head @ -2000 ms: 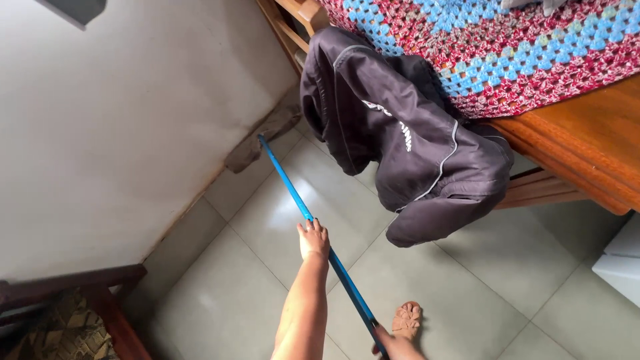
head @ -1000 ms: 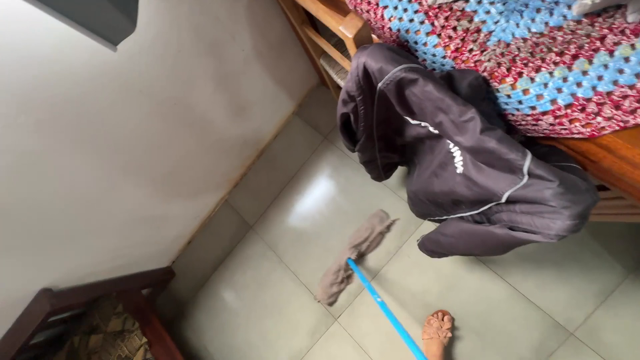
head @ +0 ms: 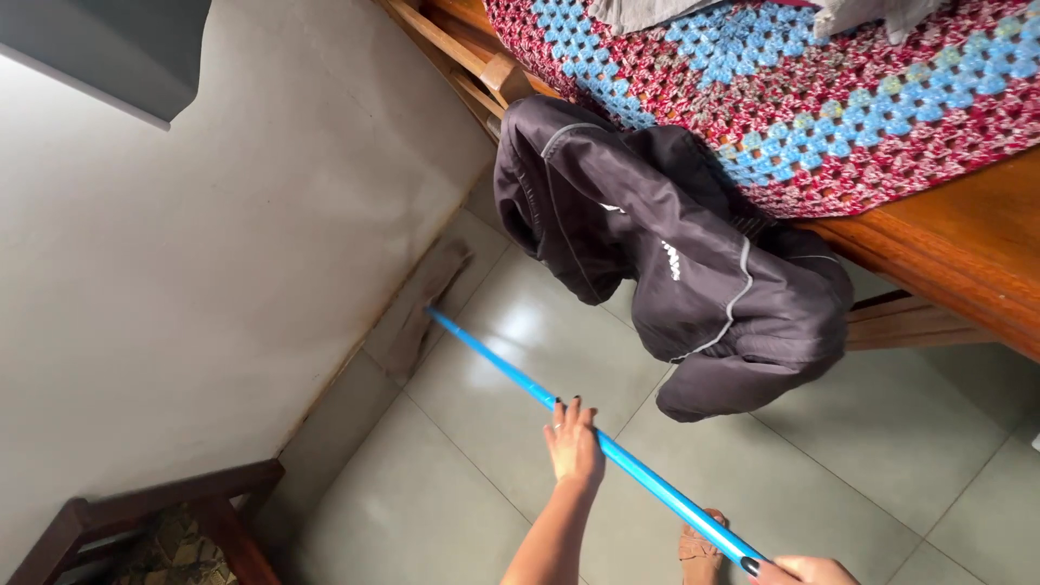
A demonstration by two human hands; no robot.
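Note:
A blue mop pole (head: 666,491) slants across the tiled floor, its far end at a blurred grey-brown mop head (head: 426,313) lying along the foot of the wall. My left hand (head: 575,443) rests over the middle of the pole, fingers laid across it; the palm side is hidden. Low at the frame's bottom edge, my right hand (head: 800,570) grips the pole near its upper part, with the thumb along it. A brown sandal (head: 703,544) on my foot shows beneath the pole.
A dark jacket (head: 691,244) hangs over a wooden chair (head: 504,77) beside a wooden table (head: 967,236) with a crocheted cover (head: 877,122). The wall (head: 244,211) bounds the left side. Dark wooden furniture (head: 179,491) stands at lower left, and a grey object (head: 122,49) juts in at upper left.
Since one second ago, the mop head has moved from the open tiles to the wall's foot. Both hands have come back into view on the pole.

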